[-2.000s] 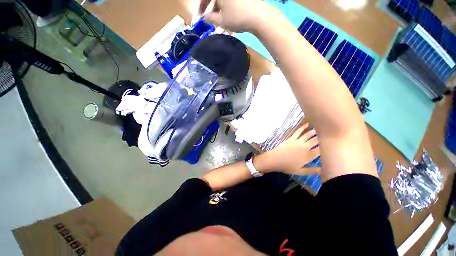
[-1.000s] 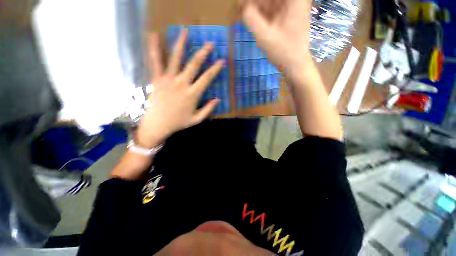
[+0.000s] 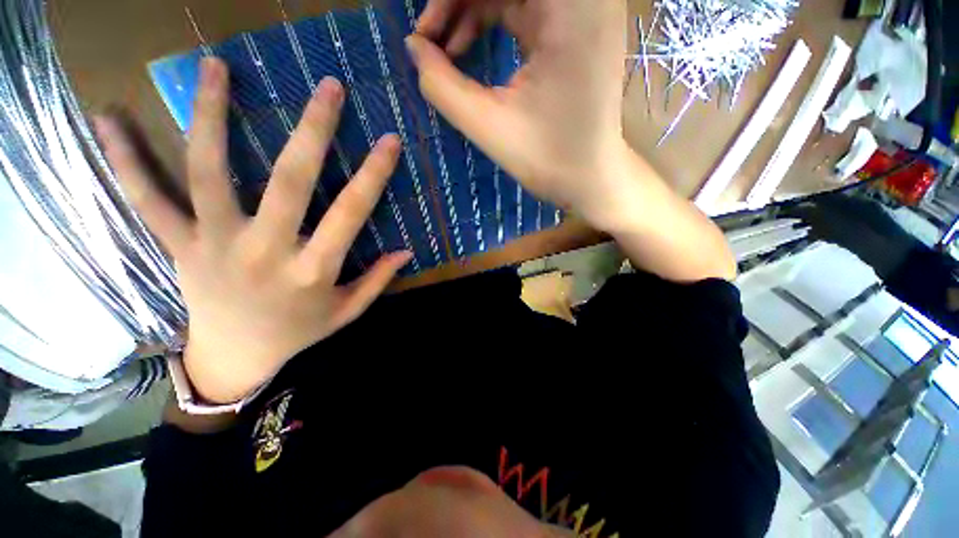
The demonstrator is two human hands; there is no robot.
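Observation:
Blue solar cell strings (image 3: 352,53) with silver lines lie side by side on the brown tabletop at the front edge. My left hand (image 3: 263,231) rests on the left part of the cells with its fingers spread and holds nothing. My right hand (image 3: 526,100) is over the right part of the cells, with thumb and index finger brought near each other at the upper edge. Whether anything thin is between those fingertips cannot be seen. The right hand hides part of the cells.
A long bundle of silver ribbon (image 3: 63,158) lies on white sheets (image 3: 42,284) at the left. A loose pile of short ribbon pieces (image 3: 715,42) lies at the upper right, beside two white strips (image 3: 794,126). Crumpled white tissue (image 3: 883,74) and a red object (image 3: 894,177) lie further right.
The view has swung from the fan and far tables to the cells. My right hand has come back from the far side. My left hand stays spread on the cells.

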